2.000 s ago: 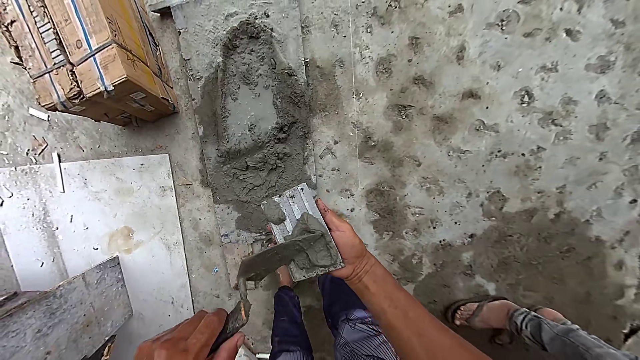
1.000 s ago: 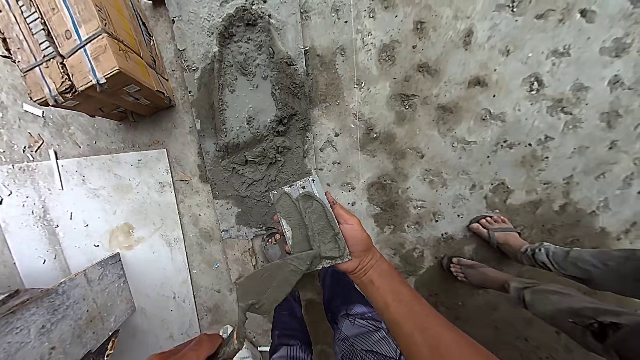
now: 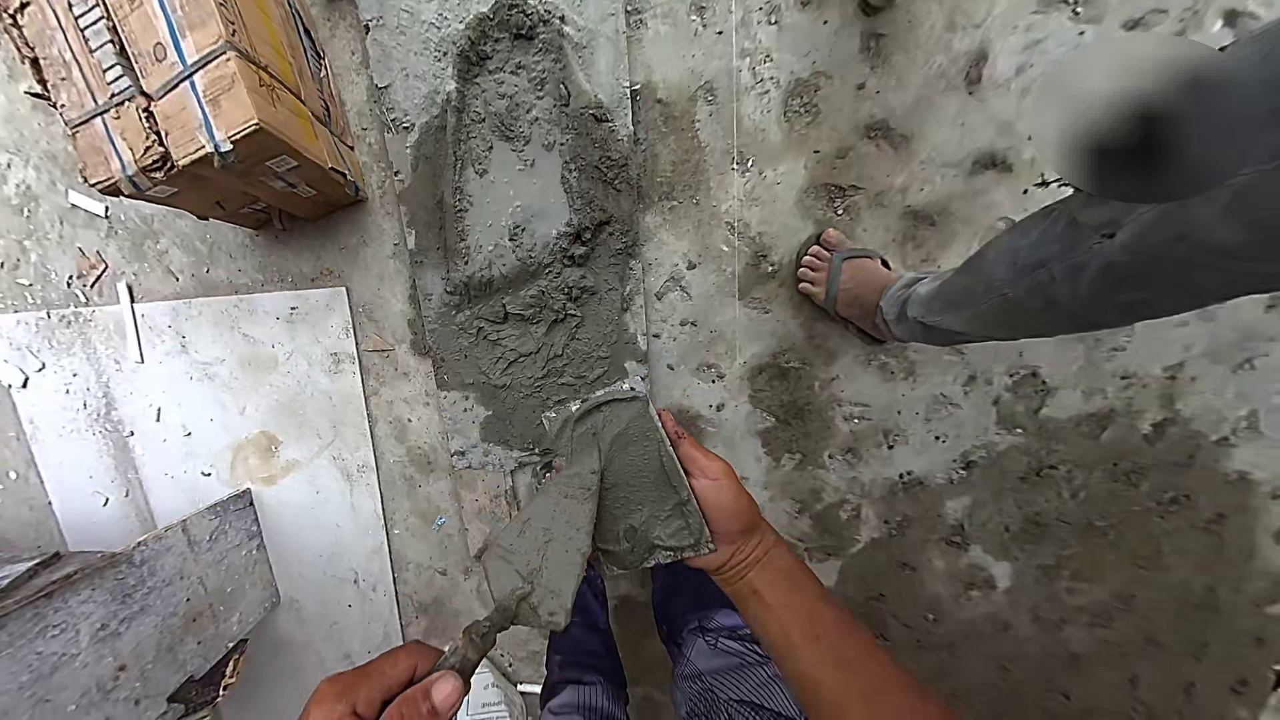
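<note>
My left hand [image 3: 385, 685], at the bottom left, is closed on the handle of a trowel [image 3: 545, 550]. The trowel's blade is coated in grey mortar and lies against the left part of a tile piece. My right hand [image 3: 725, 505] supports that tile piece [image 3: 700, 545] from below and along its right edge. Wet mortar [image 3: 645, 480] covers most of the tile's upper face. Just beyond the tile, a heap of wet mortar [image 3: 540, 330] lies on the floor, with a watery hollow [image 3: 515, 195] in it. The fingers under the tile are mostly hidden.
Strapped cardboard boxes [image 3: 270, 130] stand at the upper left. A large pale board [image 3: 310, 400] and a grey slab [image 3: 150, 590] lie at left. Another person's sandalled foot [image 3: 850, 285] stands on the stained concrete at right. A thin string [image 3: 736, 200] runs along the floor.
The mortar on the tile has gone from separate ridges to a broader layer. The trowel blade has moved up along the tile's left side. The other person's feet have shifted farther up the view.
</note>
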